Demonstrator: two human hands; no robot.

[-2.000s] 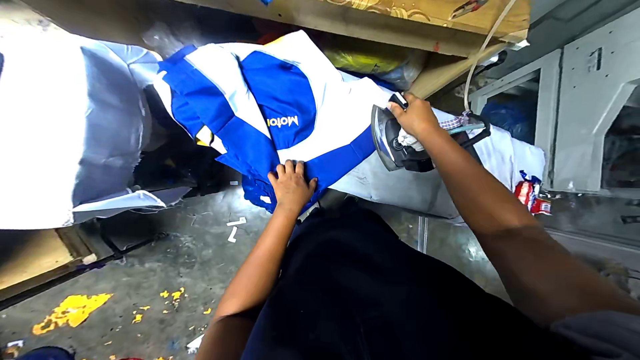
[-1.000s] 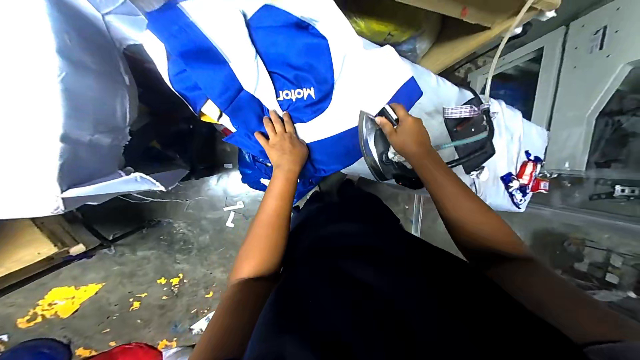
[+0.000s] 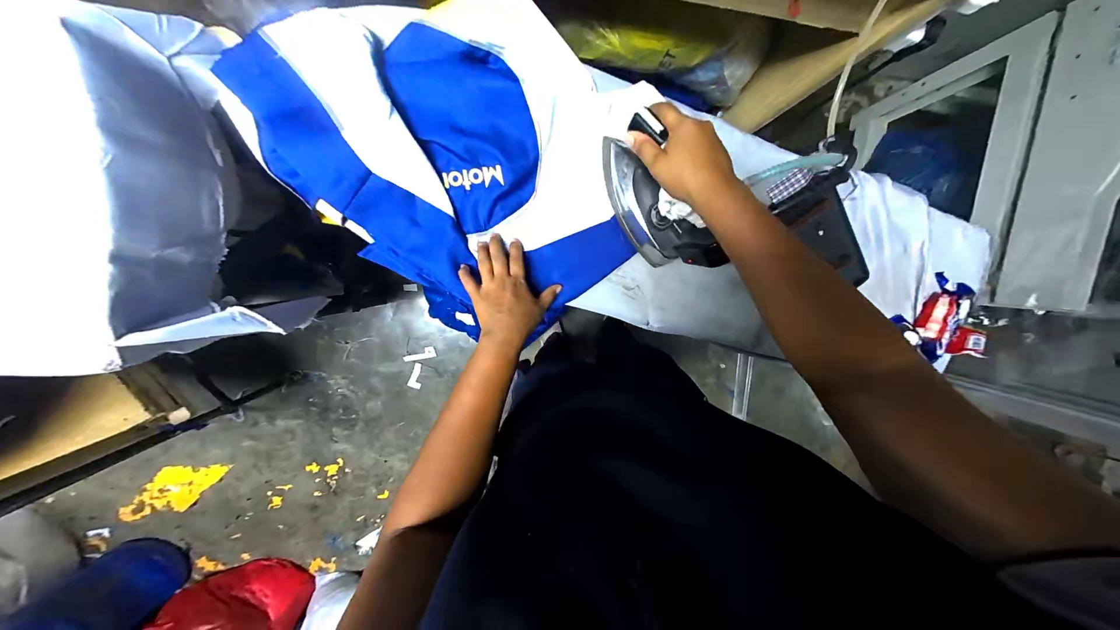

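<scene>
A blue and white garment with white lettering (image 3: 464,96) lies spread over a pale, cloth-covered ironing board (image 3: 674,302). My left hand (image 3: 506,293) presses flat on its near blue edge, fingers apart and pointing away from me. My right hand (image 3: 687,153) grips the handle of an electric iron (image 3: 634,206), whose metal soleplate edge is at the right end of the blue band. Whether the iron's sole touches the cloth cannot be told. Behind the iron, a dark rest or box (image 3: 827,227) sits on the board beside a greenish hose (image 3: 796,166).
A large white sheet-covered form (image 3: 157,175) stands at left. A wooden shelf edge (image 3: 787,70) and a yellow plastic bag (image 3: 630,44) are behind the board. A red and blue wrapper (image 3: 941,319) hangs at its right end. Yellow scraps (image 3: 179,488) and a red bundle (image 3: 241,595) lie below.
Compared with two seconds ago, the iron has moved off the white cloth beside the dark rest to the blue band's right end, still in my right hand. My left hand stays on the garment.
</scene>
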